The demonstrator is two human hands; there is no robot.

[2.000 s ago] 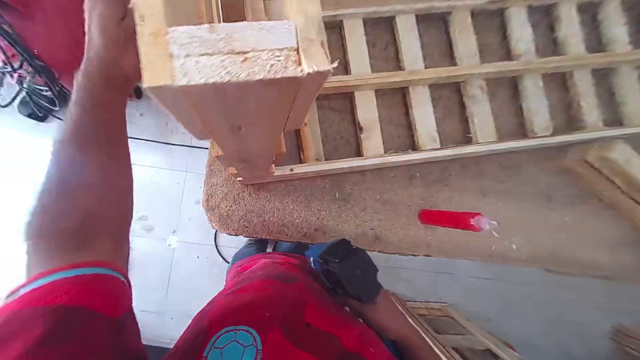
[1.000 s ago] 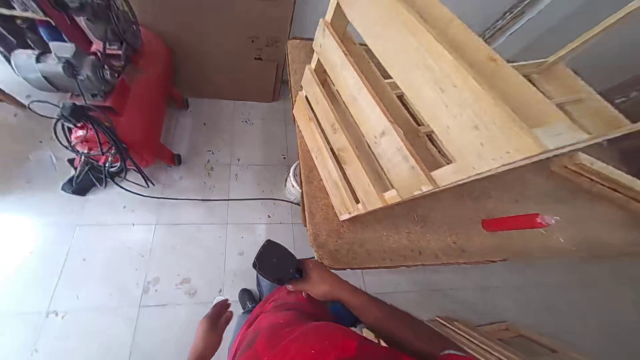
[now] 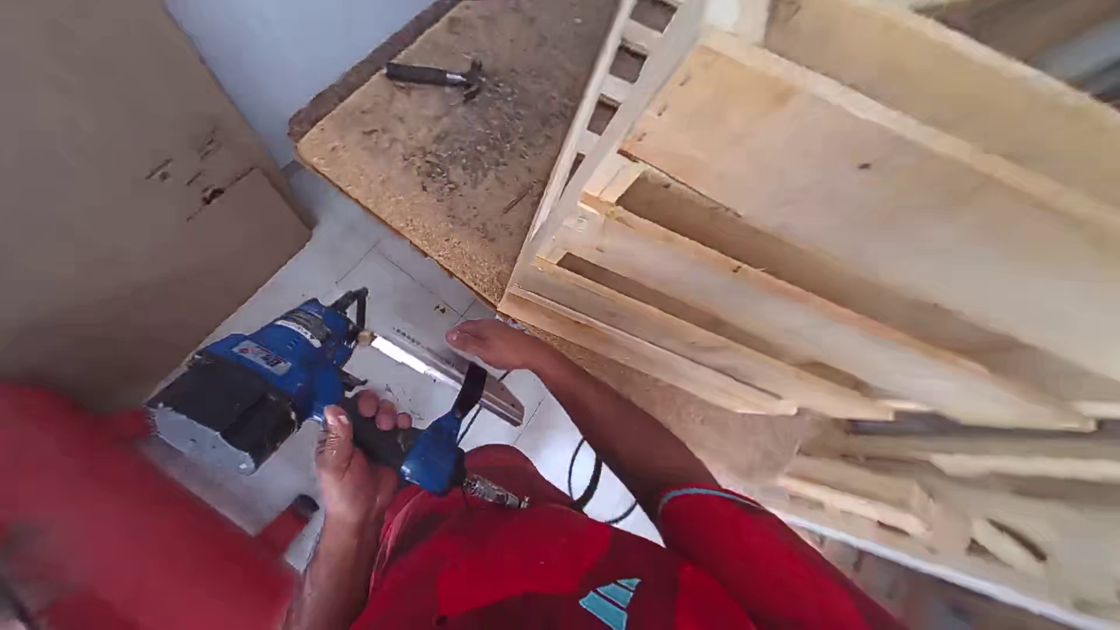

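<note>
A blue and black pneumatic nailer (image 3: 262,367) is held at its black handle by my left hand (image 3: 359,455), its thumb and fingers wrapped round the grip. The nailer's long metal magazine (image 3: 437,372) extends toward my right hand (image 3: 494,343), whose fingers are at or just beside it; I cannot tell whether they touch it. An air hose fitting (image 3: 494,492) sticks out at the handle's lower end, close to my red shirt. To the right of my hands, a slatted wooden frame (image 3: 744,280) of pale boards rests on the particle-board bench top (image 3: 420,166).
A claw hammer (image 3: 433,76) lies on the bench among dark debris. A large brown board (image 3: 114,192) stands at the left, above a blurred red tank (image 3: 114,516). A black hose (image 3: 591,481) hangs by the bench. Loose wood pieces (image 3: 857,494) lie at the lower right.
The view has swung strongly. The nailer is now in my left hand; one second ago my left hand showed nothing in it. My right hand no longer holds the dark object seen then.
</note>
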